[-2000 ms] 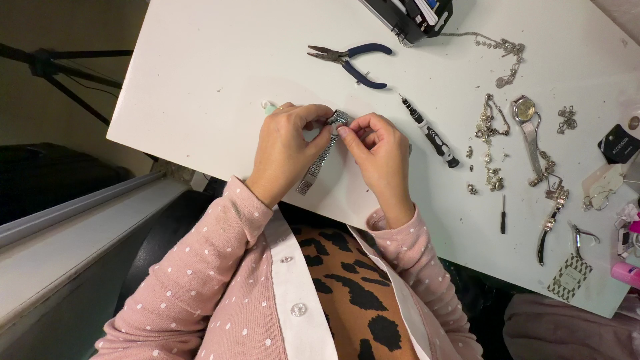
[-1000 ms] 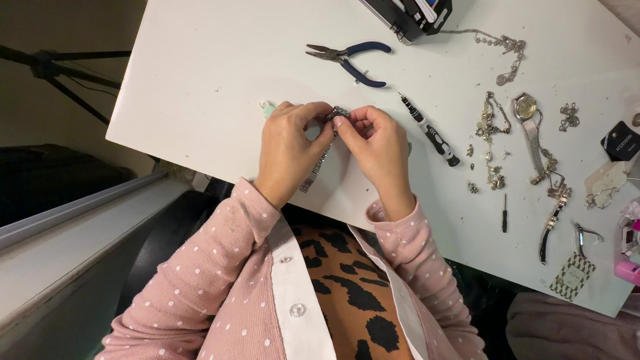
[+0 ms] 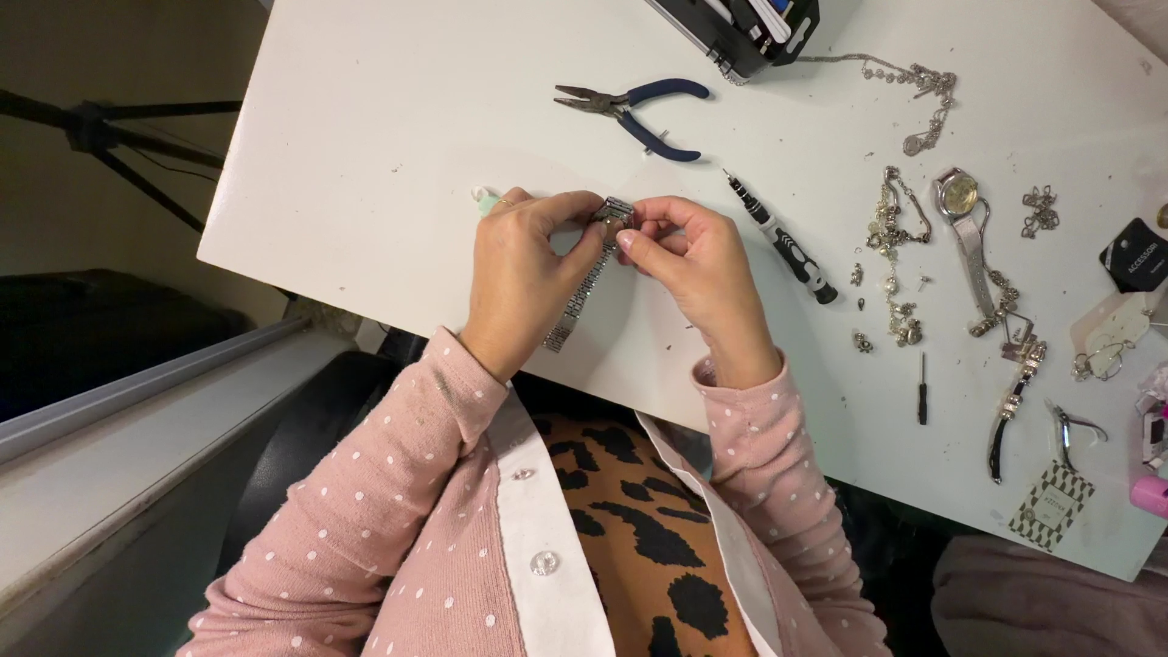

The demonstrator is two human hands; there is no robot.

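A silver metal watch band [image 3: 584, 294] is pinched between my two hands, its free end hanging toward the table's near edge. My left hand [image 3: 529, 260] grips its upper part between thumb and fingers. At the same upper end, my right hand [image 3: 698, 265] has its thumb and index finger closed on the band's edge; the exact contact is partly hidden by the fingers. Beside my left hand lies a small pale green item [image 3: 487, 203], partly covered. Right of my right hand rests a black and white precision screwdriver [image 3: 783, 239]. Pliers with dark blue handles [image 3: 634, 114] lie open above both hands.
A black tool case [image 3: 744, 41] stands at the top. On the right lie a wristwatch [image 3: 960, 196], a chain necklace [image 3: 935, 91], charm bracelets [image 3: 899, 219], a small black screwdriver [image 3: 922, 388], small nippers [image 3: 1065, 433] and a patterned card [image 3: 1051, 505]. The white table's left edge [image 3: 233, 155] is at left.
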